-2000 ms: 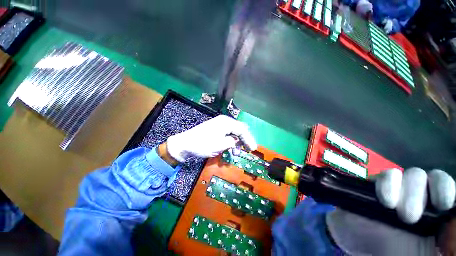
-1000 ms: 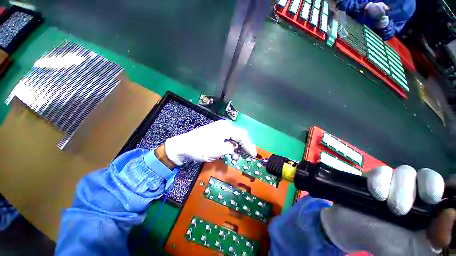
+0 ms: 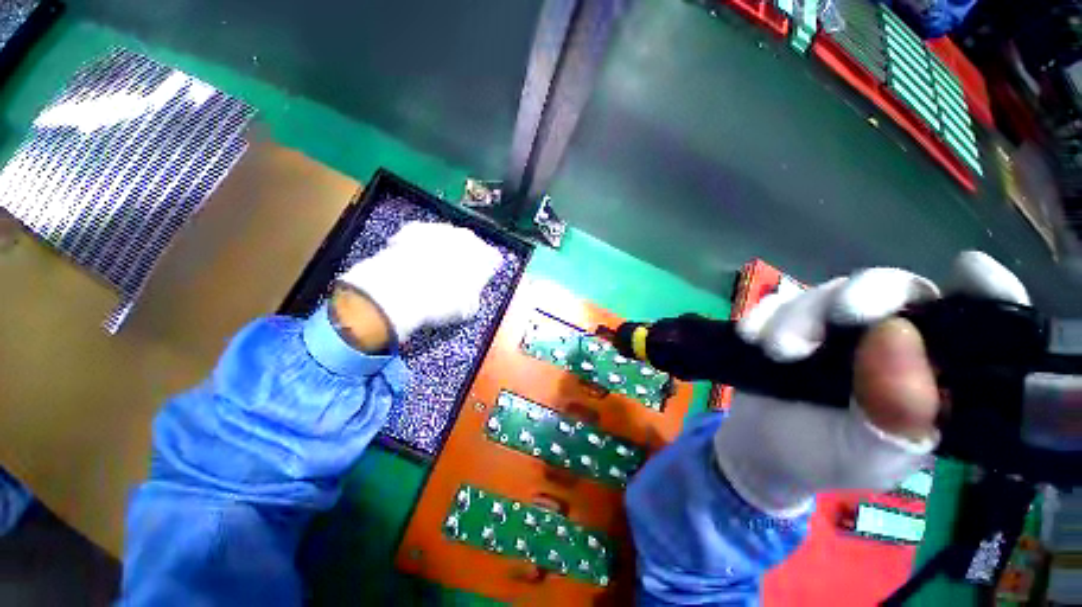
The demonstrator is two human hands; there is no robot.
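Observation:
My left hand (image 3: 430, 279), in a white glove, is over the black screw tray (image 3: 445, 397) with its fingers down at the silvery screws; its fingertips are hidden. My right hand (image 3: 848, 356), gloved with a bare thumb showing, grips the black electric screwdriver (image 3: 724, 353), which has a yellow ring near its tip. The tip is over the upper circuit board (image 3: 593, 359) in the orange fixture (image 3: 475, 445). Two more green boards, a middle one (image 3: 560, 440) and a lower one (image 3: 526, 534), lie in the fixture below it.
Shiny metal strips (image 3: 125, 166) lie on brown cardboard (image 3: 71, 379) at left. A metal upright (image 3: 552, 101) stands behind the tray. A red sheet (image 3: 819, 557) with board units is right, partly behind my right arm. Across the dark green conveyor are red trays (image 3: 896, 113) and a blue sleeve.
My left hand has moved from the upper board back left to the screw tray. My right hand has shifted with the screwdriver, and its tip is now over the board's left half.

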